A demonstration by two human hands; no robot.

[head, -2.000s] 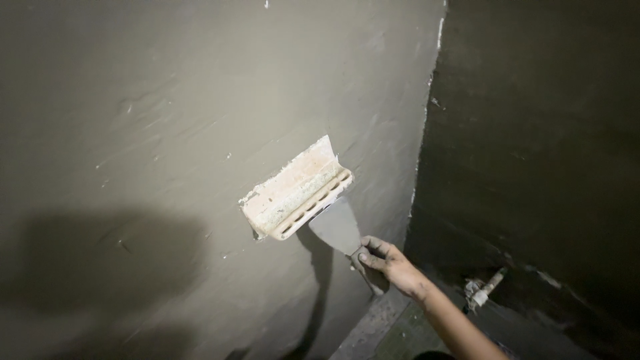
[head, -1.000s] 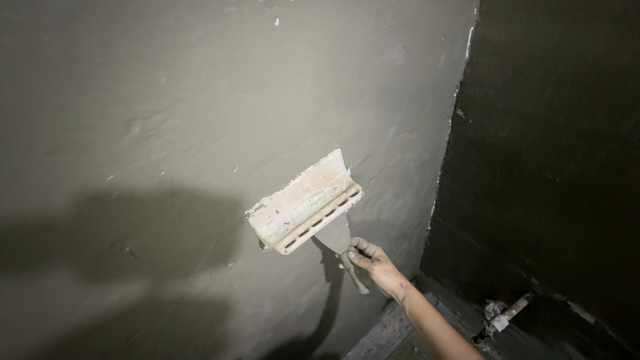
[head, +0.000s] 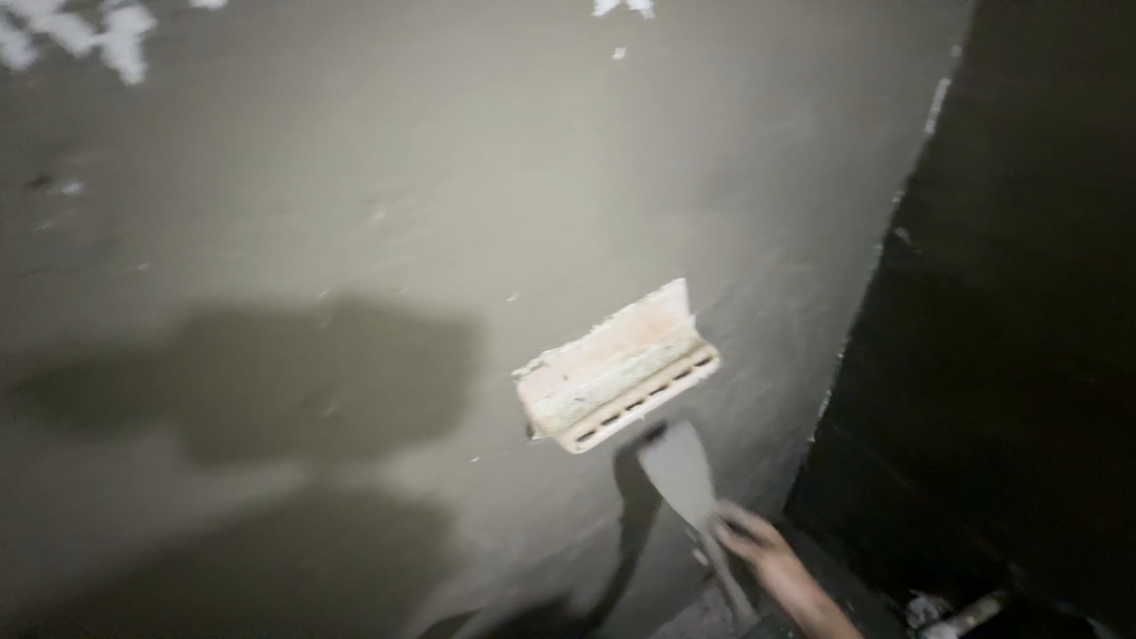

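Low at the right of centre, my right hand (head: 745, 532) grips a putty knife (head: 679, 466) near the base of its blade, the handle pointing down. The blade's wide edge is close to the grey plastered wall (head: 550, 213). Just above it is a cream ceramic or plastic soap-dish-like fixture (head: 621, 368) with a row of slots along its lower lip and a rough upper edge; it sits tilted against the wall. Whether it is fixed there, I cannot tell. My left hand is out of view.
A dark wall (head: 1003, 293) meets the plastered one at a corner on the right. Low at the right a pipe fitting or tap (head: 967, 614) sticks out. White patches (head: 124, 40) show at the upper left. Shadows fall across the left wall.
The putty knife's blade was partly behind the cream piece's lower lip; now it is apart from it, lower, with the whole blade showing. The view has shifted.
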